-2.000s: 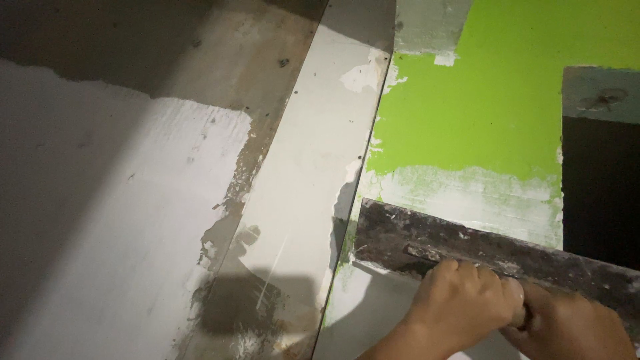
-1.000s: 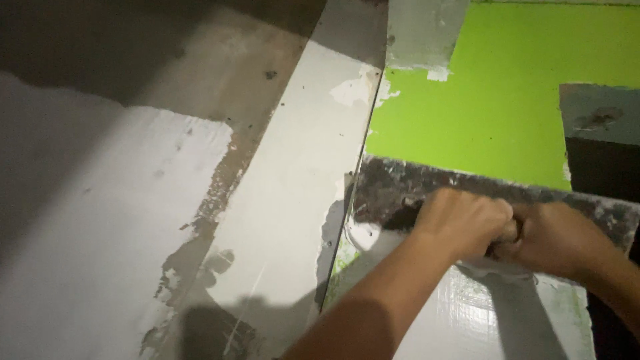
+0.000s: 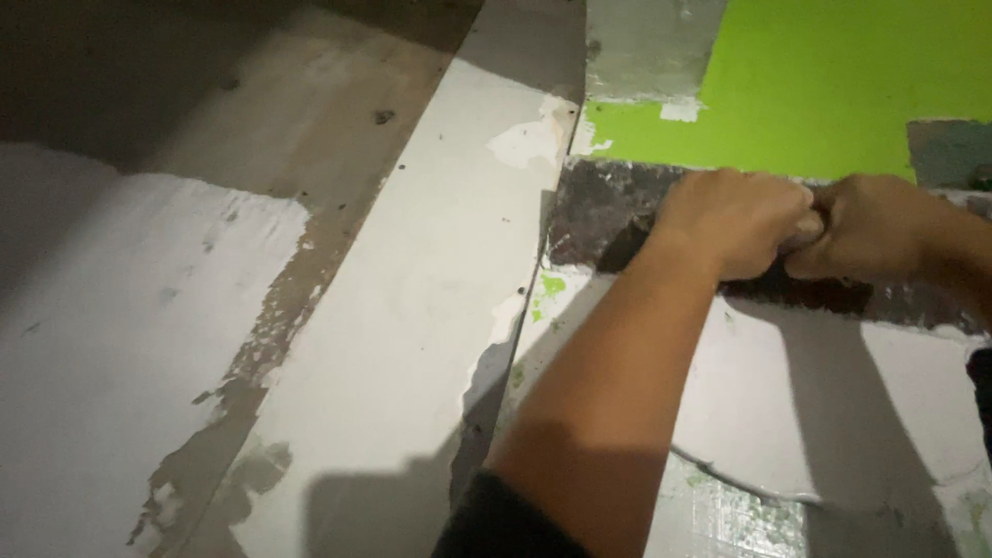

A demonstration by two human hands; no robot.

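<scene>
My left hand (image 3: 732, 221) and my right hand (image 3: 868, 225) grip the handle of a wide, dirty metal plastering trowel (image 3: 601, 209), fists side by side. The blade lies against the wall, its left end near a dark seam and its upper edge along the bright green paint (image 3: 821, 85). Fresh white plaster (image 3: 744, 364) covers the surface below the blade, with a curved ridge and a glossy, green-speckled patch under it. My fists hide most of the handle.
Left of the seam runs a pale board strip (image 3: 411, 287) with small dark dots. Farther left are a brown bare surface (image 3: 310, 108) and a rough-edged white plaster layer (image 3: 139, 310). A grey patch (image 3: 651, 46) adjoins the green, and a grey-green recess (image 3: 949, 151) is at right.
Both hands and the trowel have moved up the wall over the green paint. White plaster now covers more of the surface below the blade.
</scene>
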